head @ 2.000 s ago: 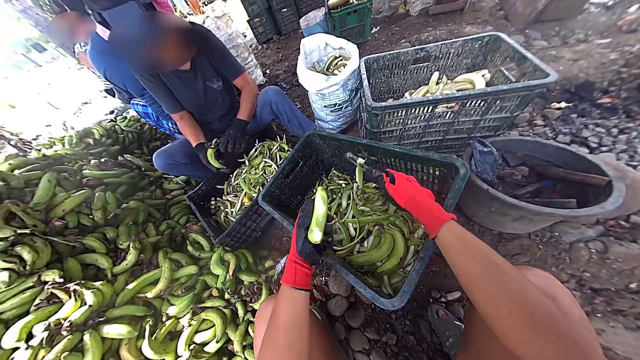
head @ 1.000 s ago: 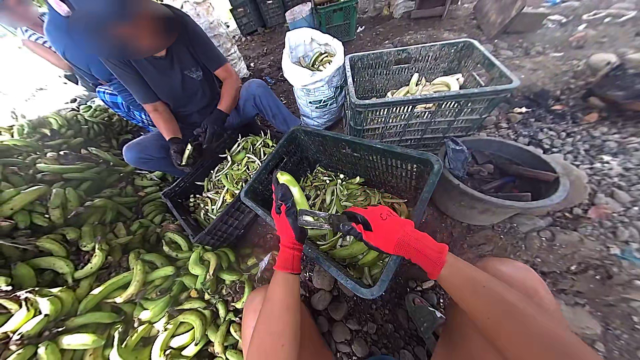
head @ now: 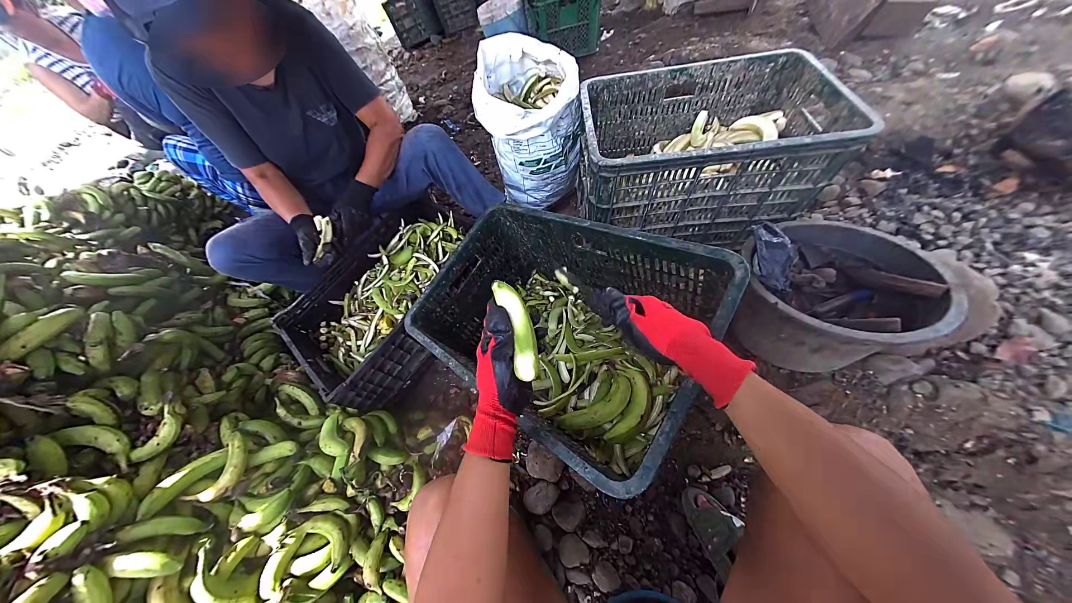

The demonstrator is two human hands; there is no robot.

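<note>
A partly peeled green banana (head: 517, 330) stands upright in my left hand (head: 499, 360), which wears a red and black glove, over the near left part of a dark plastic crate (head: 688, 414). Strips of green peel (head: 578, 331) and a few whole green bananas (head: 615, 406) lie inside that crate. My right hand (head: 662, 335), gloved alike, is over the crate's right side, fingers pointing left; a blurred pale tip shows beyond its fingers, and I cannot tell what it holds.
A heap of green bananas (head: 159, 469) fills the left. A co-worker (head: 310, 126) sits behind a black crate of peels (head: 389, 293). Farther back are a white sack (head: 528, 126) and a crate (head: 729, 193) holding peeled bananas. A round tub (head: 854, 335) with wood pieces stands at right.
My right hand was against the banana one second ago and is now apart from it, to the right. More pale flesh shows on the banana in my left hand.
</note>
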